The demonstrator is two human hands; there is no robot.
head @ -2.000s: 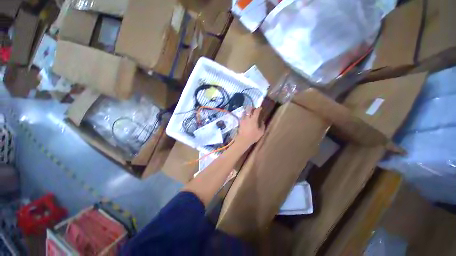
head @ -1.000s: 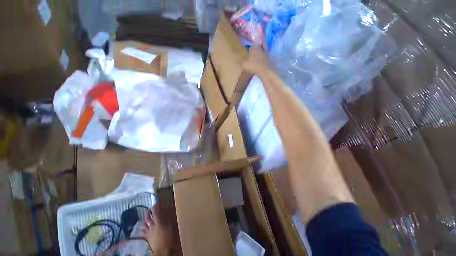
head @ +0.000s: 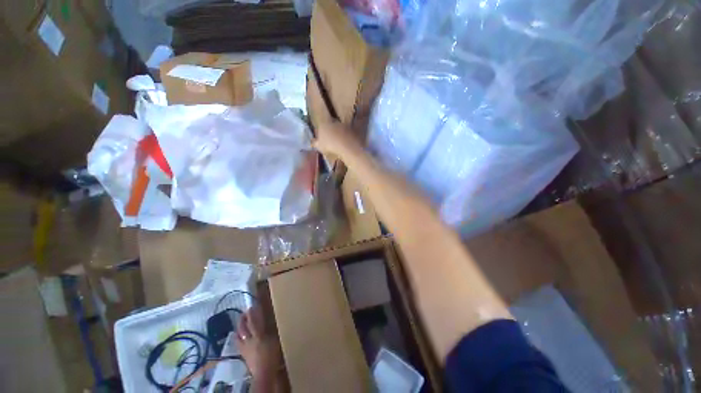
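A white plastic tray [head: 132, 345] at the lower left holds black and orange cables [head: 181, 355]. My left hand [head: 255, 345] grips its right rim, with fingertips inside; the hand is partly cut off below. My right arm reaches forward across an open carton [head: 319, 326]. My right hand [head: 334, 144] is at a raised carton flap [head: 350, 65], beside the right edge of a crumpled white plastic bag [head: 230, 165] with orange-red marks. The fingertips are blurred, so their grip cannot be told. Inside the open carton is a small white tray [head: 396, 374].
White packs [head: 484, 165] under cloudy clear plastic [head: 530, 61] stand right of my right forearm. A small brown carton [head: 206, 80] lies behind the white bag. Large cartons [head: 65, 92] stand at the left, and film-wrapped cartons [head: 661, 246] at the right.
The view has turned from the floor side towards the cartons. My right hand has moved from the far flap's top back and left to beside the white bag. My left hand stays at the tray.
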